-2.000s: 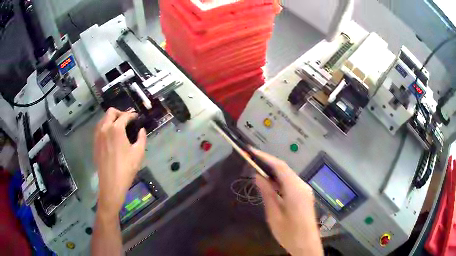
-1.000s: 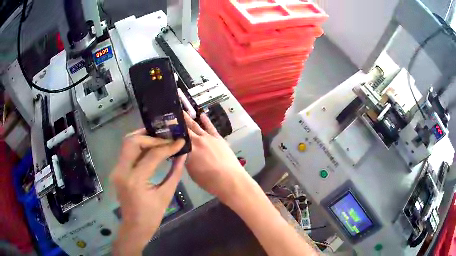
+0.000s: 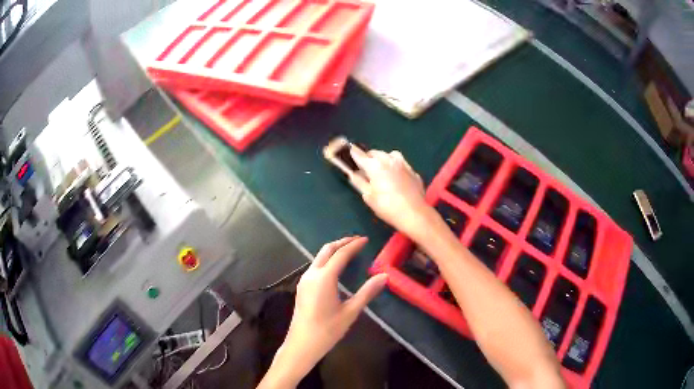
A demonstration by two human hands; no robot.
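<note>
My right hand (image 3: 388, 182) reaches over the green bench mat with its fingers on one end of a mobile phone (image 3: 342, 155), gold or cream face with a small dark screen, slightly blurred. Whether the phone touches the mat cannot be told. My left hand (image 3: 323, 300) is empty, thumb and fingers apart, in front of the bench edge. A red phone tray (image 3: 613, 254) lies on the mat at right, with black phones back side up in its pockets. My right forearm crosses the tray and hides part of it.
Loose red trays (image 3: 297, 82) with empty pockets overlap at the back, beside a white board (image 3: 437, 49). Another gold-faced phone (image 3: 647, 215) lies at far right. At left stands a machine with a touchscreen (image 3: 113, 343), green button (image 3: 152, 292) and emergency stop (image 3: 188, 259).
The view has swung right from the machines to the bench. The black phone back seen between both hands is gone from there; my right hand now has a gold-faced phone, my left is empty.
</note>
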